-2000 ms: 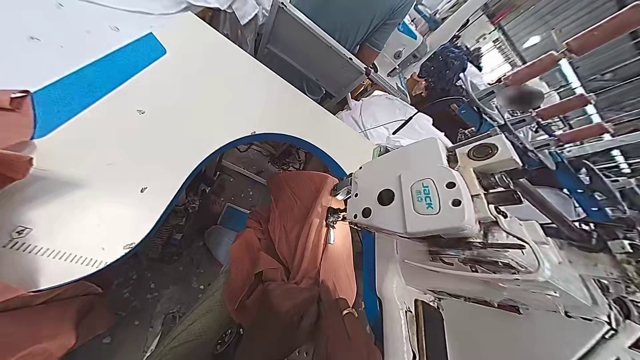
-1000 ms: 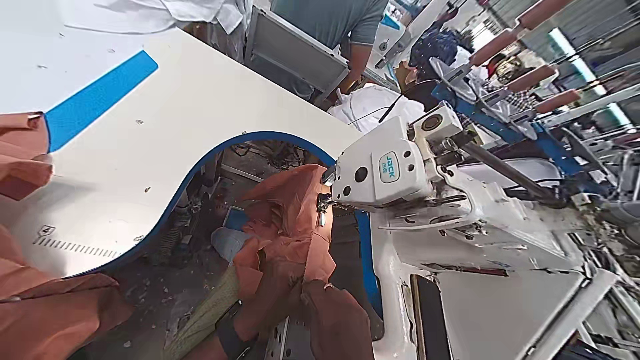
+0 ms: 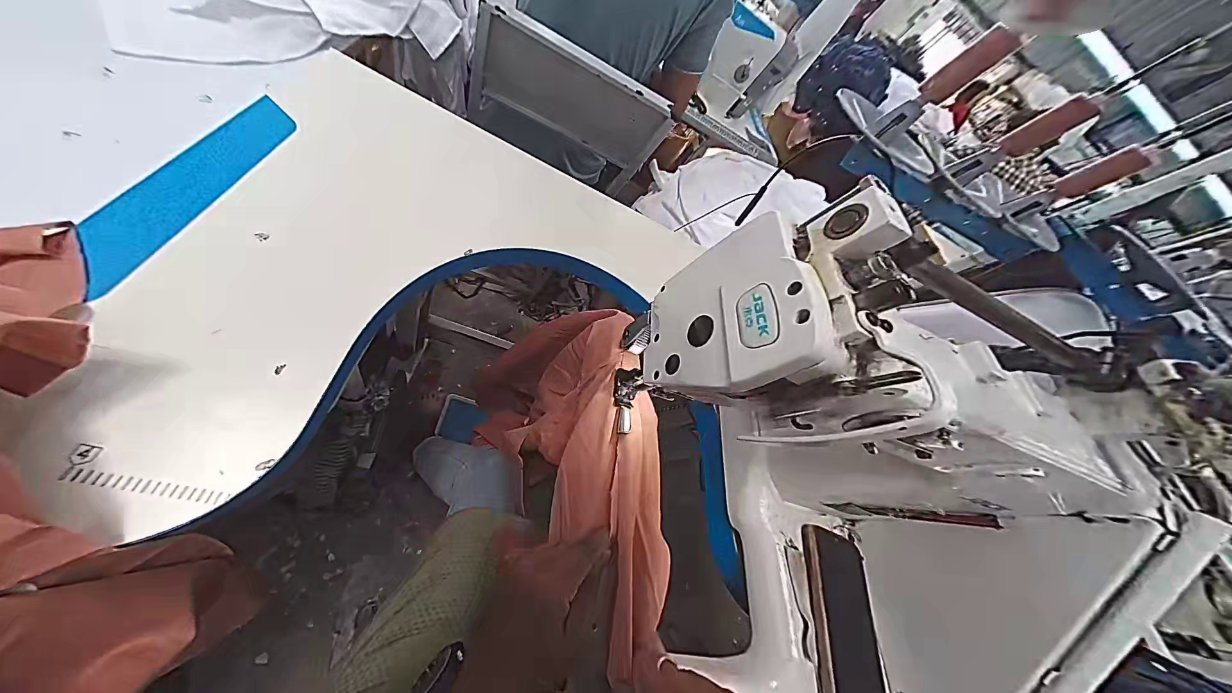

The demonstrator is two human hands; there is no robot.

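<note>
A rust-orange cloth (image 3: 606, 462) hangs in folds from the needle and presser-foot area of a white Jack industrial sewing machine (image 3: 736, 318). My left hand (image 3: 549, 587), blurred, lies against the left side of the cloth's lower part, a dark band on its wrist; its grip is unclear. My right hand (image 3: 679, 674) shows only in part at the bottom edge, by the lower end of the cloth, its fingers mostly out of view. The cloth's upper edge passes under the metal presser foot (image 3: 626, 390).
The white table (image 3: 337, 212) has a blue-edged curved cutout beside the machine. More orange cloth (image 3: 106, 597) lies at the left. White cloth (image 3: 731, 192) is heaped behind the machine. A person (image 3: 626, 38) stands beyond the table, near a metal frame (image 3: 573, 87). Thread cones (image 3: 1049, 125) stand upper right.
My left hand has moved down along the cloth, away from the presser foot. The cloth below the foot now hangs longer and straighter than one second ago.
</note>
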